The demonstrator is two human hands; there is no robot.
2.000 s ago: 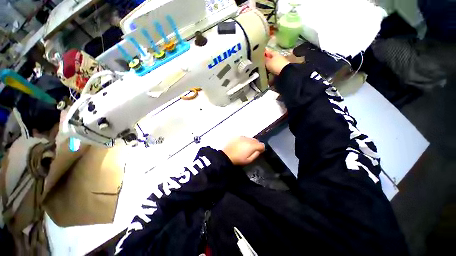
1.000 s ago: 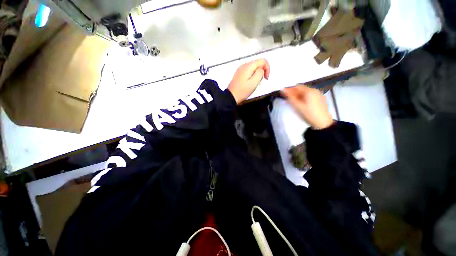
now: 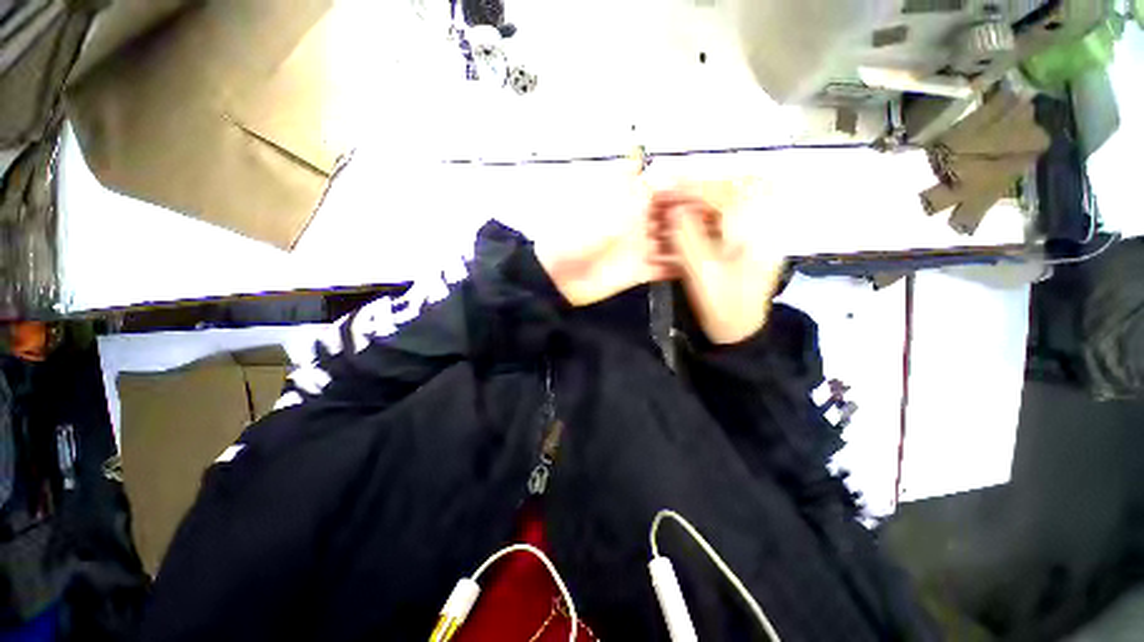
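Note:
My left hand (image 3: 596,261) and my right hand (image 3: 728,270) are together at the front edge of the white sewing table (image 3: 414,232). Their fingertips meet or overlap. Both are blurred and overexposed, and I cannot tell whether a small item is between the fingers. The tan-brown garment panel (image 3: 207,119) lies on the table to the left, with a dark slit line near its lower right corner. Neither hand touches it.
The sewing machine's white body (image 3: 828,44) stands at the upper right, cut off by the frame. Brown cloth scraps (image 3: 985,157) lie at the table's right. A green item (image 3: 1073,57) is beyond. More brown cloth (image 3: 182,433) lies on a lower surface at left. White cables (image 3: 671,596) hang on my chest.
My right hand has come from the machine's right end, back past the table edge, to meet my left hand. The view has tilted down and shifted, so the panel and machine sit differently.

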